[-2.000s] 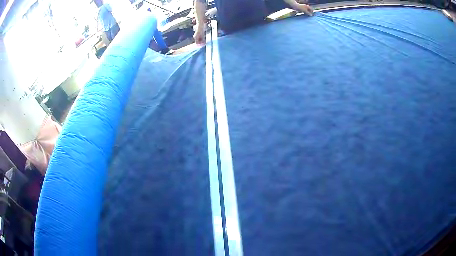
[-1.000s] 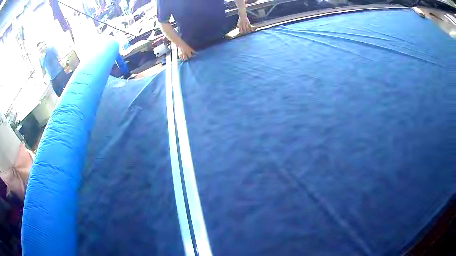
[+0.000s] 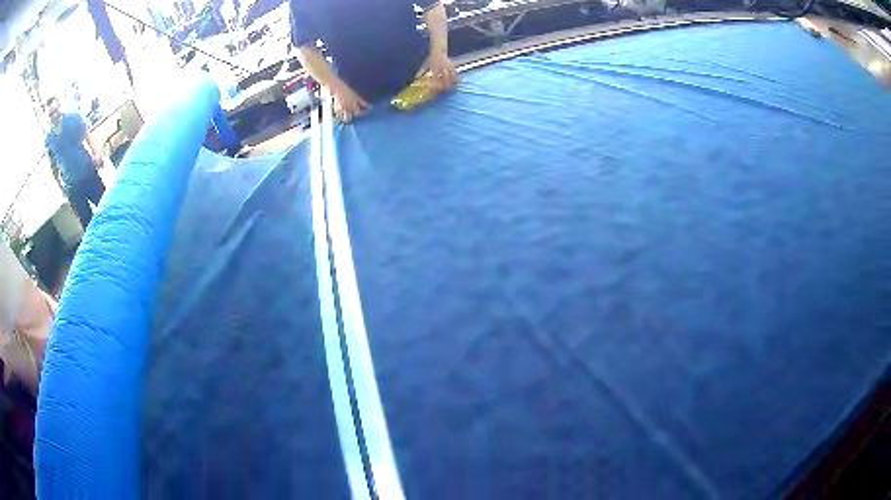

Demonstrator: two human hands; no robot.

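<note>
Navy fabric (image 3: pixel 586 244) covers most of the table in front of me, with long creases at the far right and one at the lower right. A pale metal cutter rail (image 3: pixel 337 283), a double strip, lies across the cloth from the near edge to the far edge. A thick bright blue fabric roll (image 3: pixel 107 283) lies along the left, and the cloth runs up to it. A yellow weight block (image 3: pixel 417 94) is on the cloth's far edge, under another person's hand. Neither of my hands is in view.
A person (image 3: pixel 366 44) in dark clothes stands at the far edge, one hand by the rail end. A red and white end cutter (image 3: pixel 301 96) is beside that end. Another person (image 3: pixel 70 156) stands far left. A dark table edge (image 3: pixel 850 449) shows lower right.
The view has turned right, so rail and roll sit further left. The far person's hand has brought the yellow block onto the cloth edge, nearer the rail.
</note>
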